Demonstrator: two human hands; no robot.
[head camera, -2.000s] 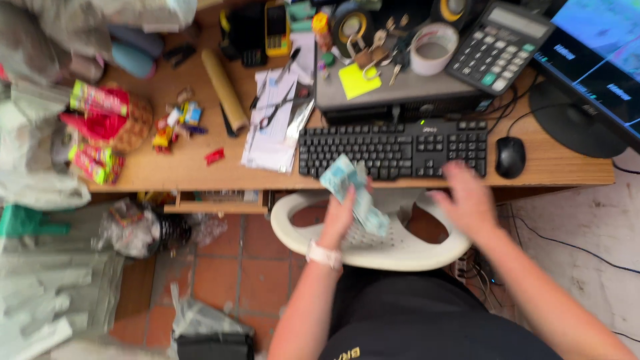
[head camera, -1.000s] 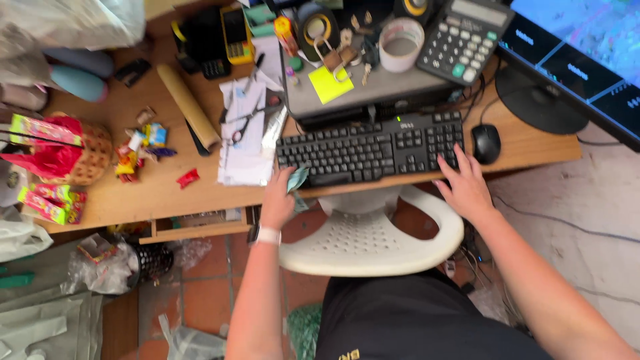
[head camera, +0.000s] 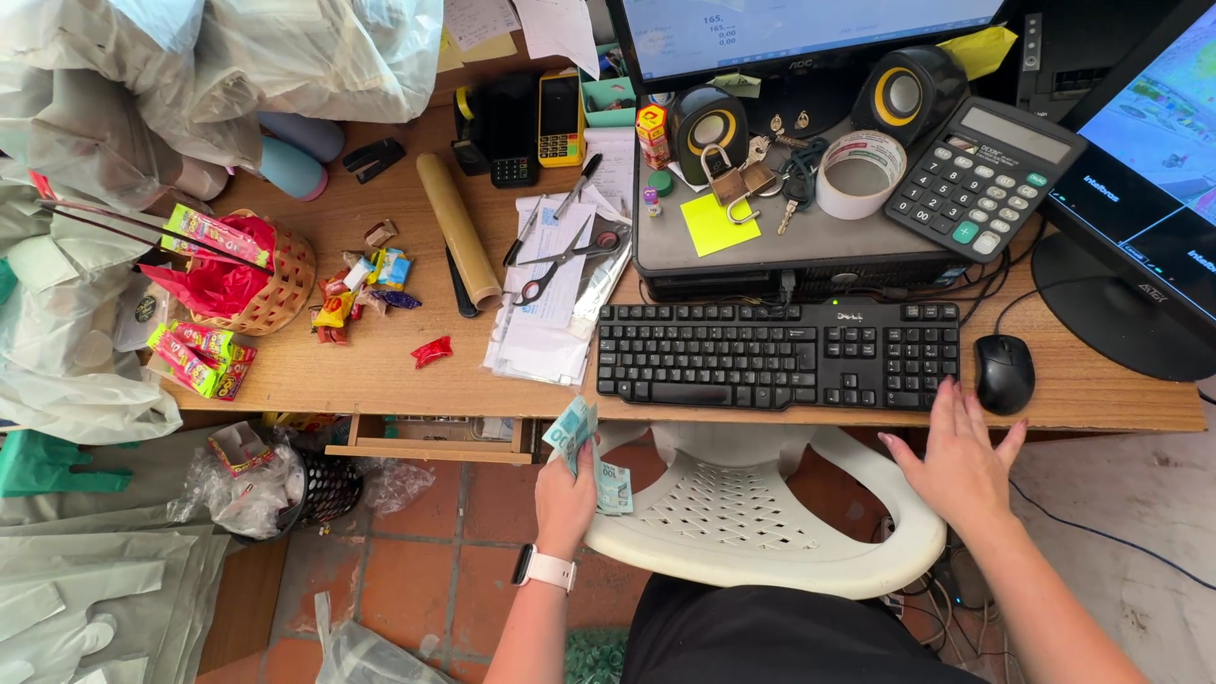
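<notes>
My left hand, with a pale watch band at the wrist, is closed on folded blue-green banknotes over the left side of a white plastic chair. A black keyboard lies along the desk's front edge. My right hand has its fingers spread, the fingertips at the keyboard's lower right corner; it holds nothing. Just right of those fingertips sits a black mouse. A calculator lies tilted on the grey computer case, beside a roll of tape.
Scissors lie on papers left of the keyboard, near a cardboard tube. Wrapped candies and a wicker basket are further left. A narrow drawer stands partly out. Two monitors border the right and back.
Two seconds ago both hands were nearer each other over the chair, the notes spread more widely. The left hand has since moved from the keyboard's left corner to below the desk edge. The view has shifted.
</notes>
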